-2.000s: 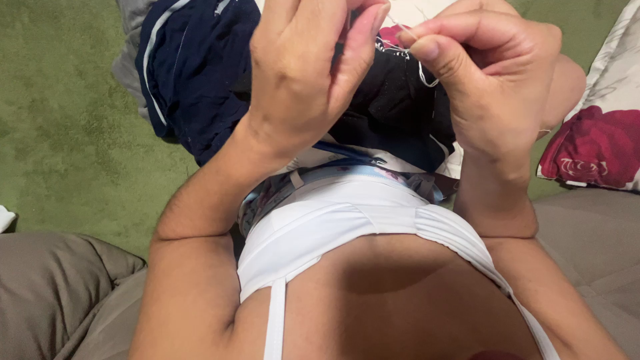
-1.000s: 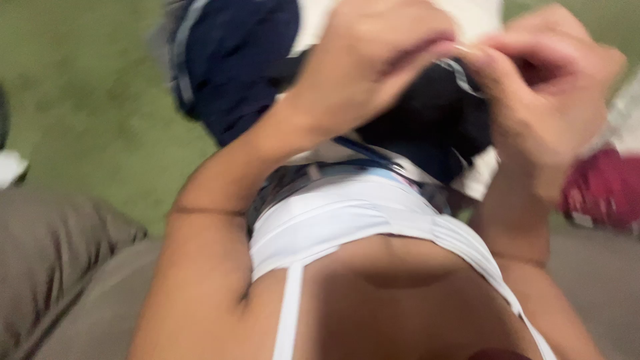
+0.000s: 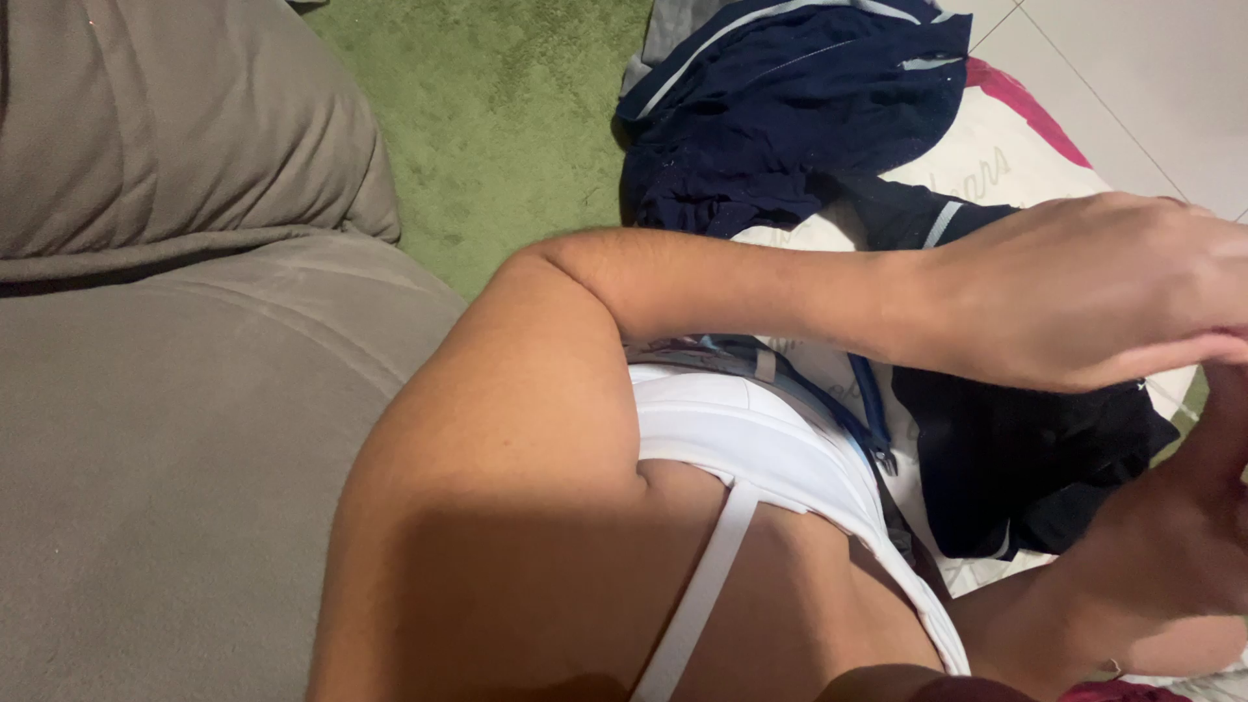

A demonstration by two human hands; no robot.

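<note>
At the right edge, my left hand [image 3: 1092, 292] is raised over the clothes, its fingertips cut off by the frame. My right hand [image 3: 1194, 517] is below it, partly out of view and in shade; whether either holds anything cannot be seen. Under and beside the hands lies a black cloth [image 3: 1014, 453] with a narrow pale trim. Farther up, a crumpled navy garment [image 3: 760, 127] with light blue-grey piping rests on a white printed fabric [image 3: 985, 156] with a crimson part. A blue strap or band [image 3: 870, 400] lies near my lap.
A grey-brown upholstered sofa seat [image 3: 175, 439] and a cushion [image 3: 195, 127] fill the left side. Beyond them is a green rug [image 3: 487, 117]. Pale floor tiles [image 3: 1121, 78] show at the upper right, and a grey cloth [image 3: 673, 39] lies beside the navy garment.
The view has swung strongly, leaving both hands at the right edge. Two seconds ago their fingertips were pinched close together on something thin and thread-like; those fingertips are now out of sight.
</note>
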